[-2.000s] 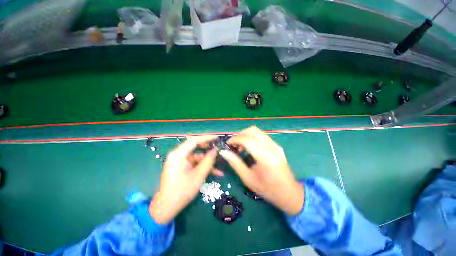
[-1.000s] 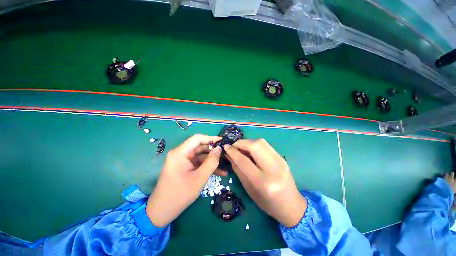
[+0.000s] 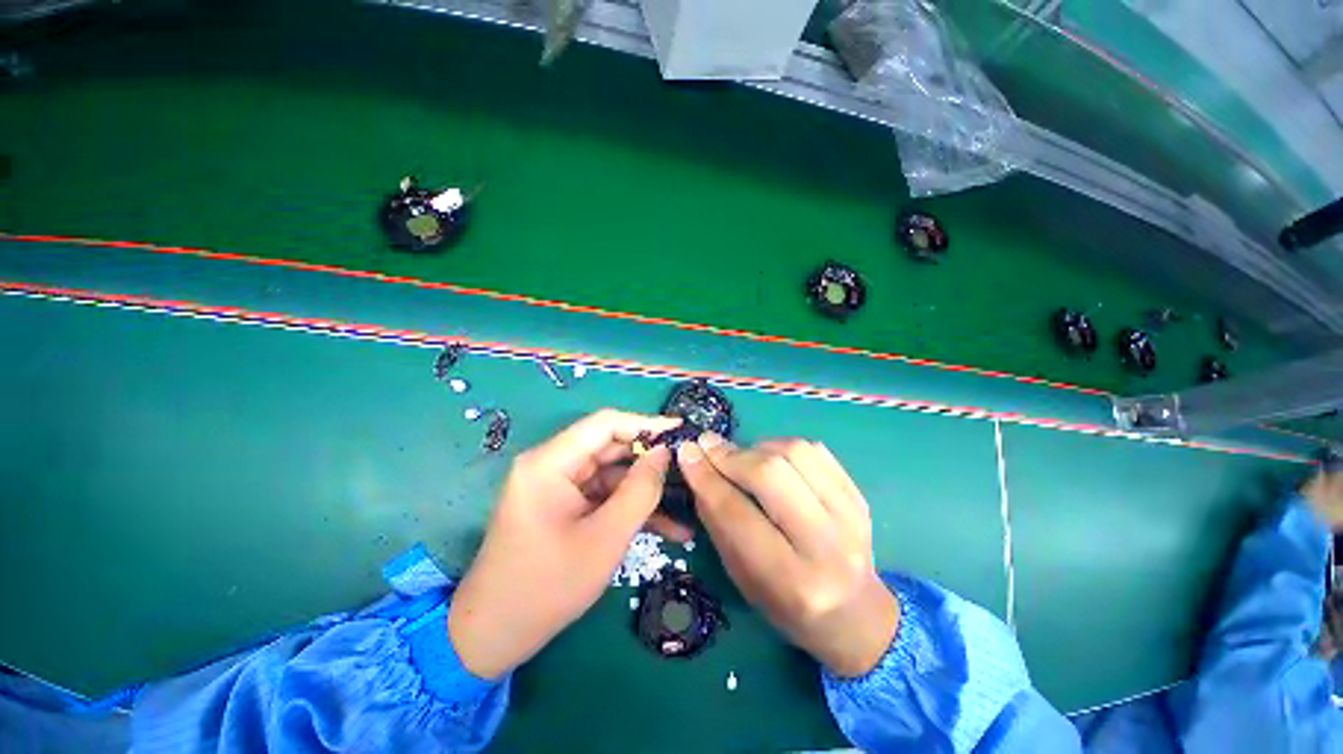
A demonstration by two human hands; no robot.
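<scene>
My left hand (image 3: 567,508) and my right hand (image 3: 788,538) meet at the fingertips over the green mat. Together they hold a small dark part, mostly hidden by the fingers. A round black unit (image 3: 697,408) shows just beyond the fingertips; whether they touch it, I cannot tell. A pile of small white parts (image 3: 644,560) lies just below my hands. Another round housing unit (image 3: 679,613) with a pale centre lies on the mat below the pile. Small dark loose parts (image 3: 496,429) lie left of my hands. A blue strap (image 3: 439,648) is round my left wrist.
Several round units (image 3: 423,218) lie on the green belt (image 3: 619,206) beyond the red and white lines. A white box (image 3: 726,36) and a clear plastic bag (image 3: 943,125) are at the metal rail. Another person's blue sleeve (image 3: 1259,619) is at the right edge.
The view has tilted and shifted. The round black unit beyond my fingertips shows more clearly than two seconds ago. My fingertips stay together on the small dark part.
</scene>
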